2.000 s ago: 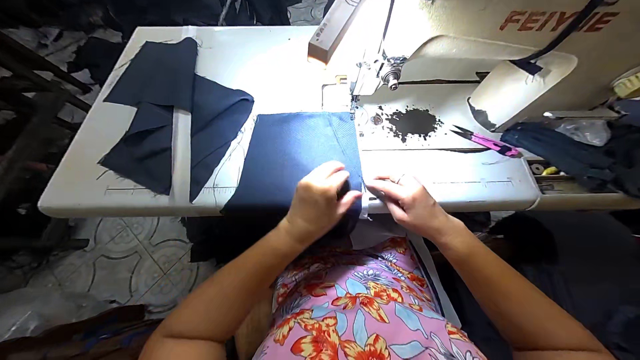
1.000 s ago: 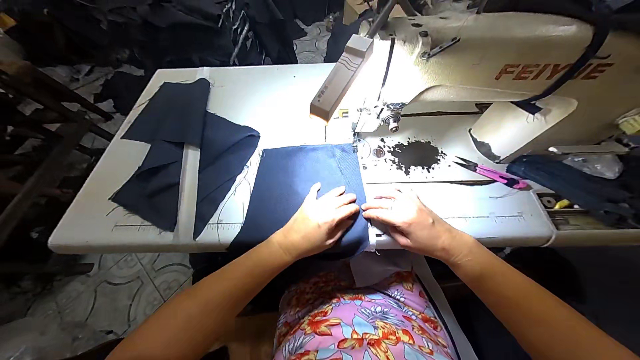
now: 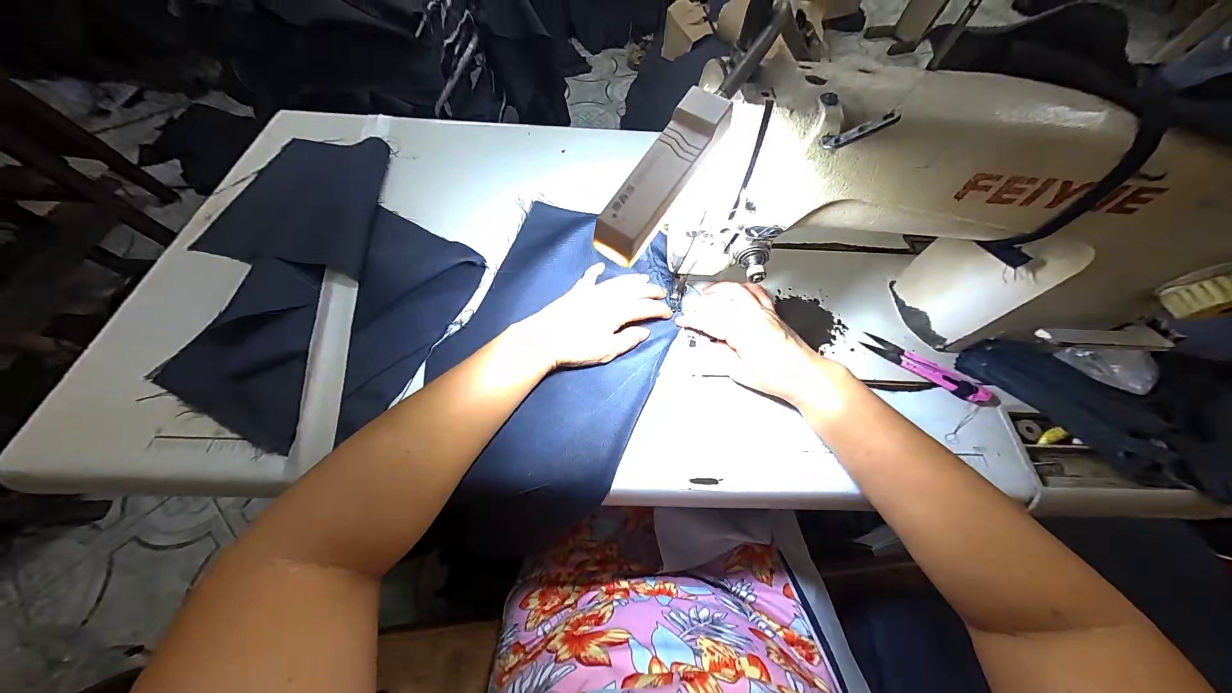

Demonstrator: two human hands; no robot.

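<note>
A navy fabric panel (image 3: 558, 414) lies on the white sewing machine table and hangs over its front edge. My left hand (image 3: 606, 318) rests flat on the panel, fingers somewhat spread, just left of the presser foot (image 3: 678, 292). Close to the right of the foot, my right hand (image 3: 741, 327) has its fingertips at the panel's right edge; whether they pinch it is hard to tell. The panel's far part lies beside the needle area of the industrial sewing machine (image 3: 866, 164). More dark fabric pieces (image 3: 289, 298) lie at the left.
Pink-handled thread snips (image 3: 929, 373) lie right of my right hand, near a dark patch (image 3: 808, 320) on the machine bed. A long box-shaped lamp (image 3: 664, 178) hangs over the panel. Dark cloth (image 3: 1068, 404) and a plastic bag (image 3: 1107, 368) lie far right.
Both hands and the navy panel have moved away from the table's front edge, up to the presser foot. The left hand, earlier curled on the panel, now lies flatter. The view has shifted.
</note>
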